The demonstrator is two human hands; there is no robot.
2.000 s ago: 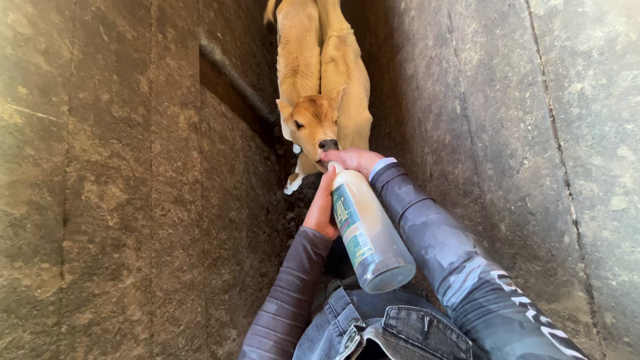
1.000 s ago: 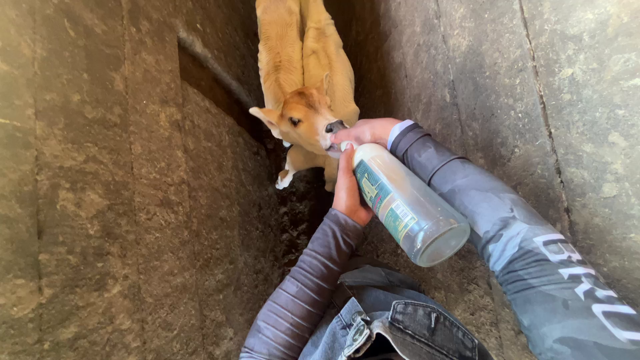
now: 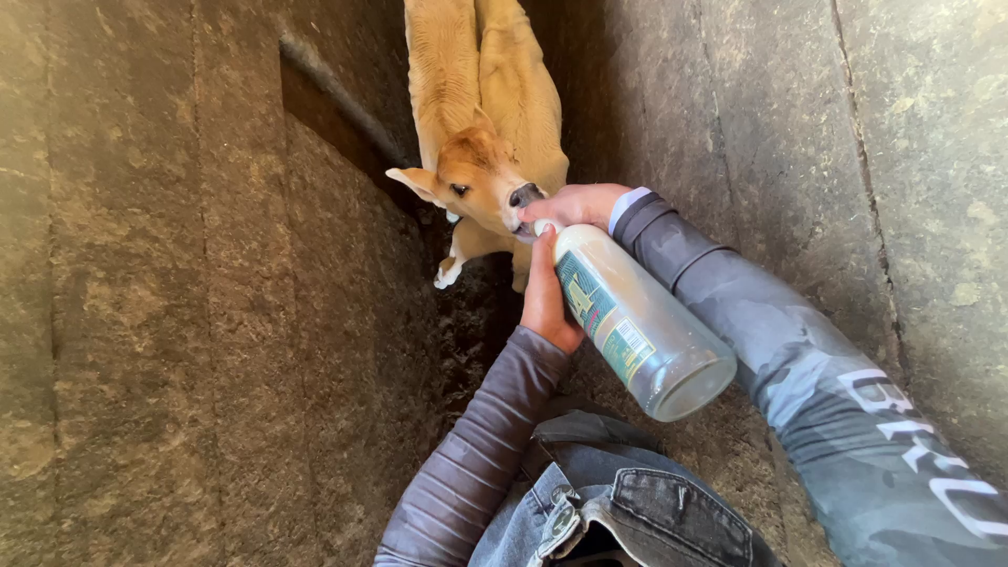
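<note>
A clear glass bottle [image 3: 630,315] with white liquid and a green label slants up toward a tan calf [image 3: 480,173]. My left hand [image 3: 549,295] grips the bottle from its left side, near the shoulder and neck. Around the neck, at the calf's mouth, my right hand [image 3: 579,205] is closed, its fingers touching the muzzle. The bottle's mouth is hidden by the fingers and the calf's lips. The calf faces right, one ear out to the left and one white hoof showing below.
Rough, stained walls [image 3: 142,276] rise close on the left and the right [image 3: 795,157]. A ledge or bar [image 3: 339,94] runs along the left wall. The calf's body stands in the narrow gap, over a dark floor [image 3: 472,331].
The calf's head has turned to the right, and the bottle has tilted with its base swung toward the right. Both hands have stayed on the bottle.
</note>
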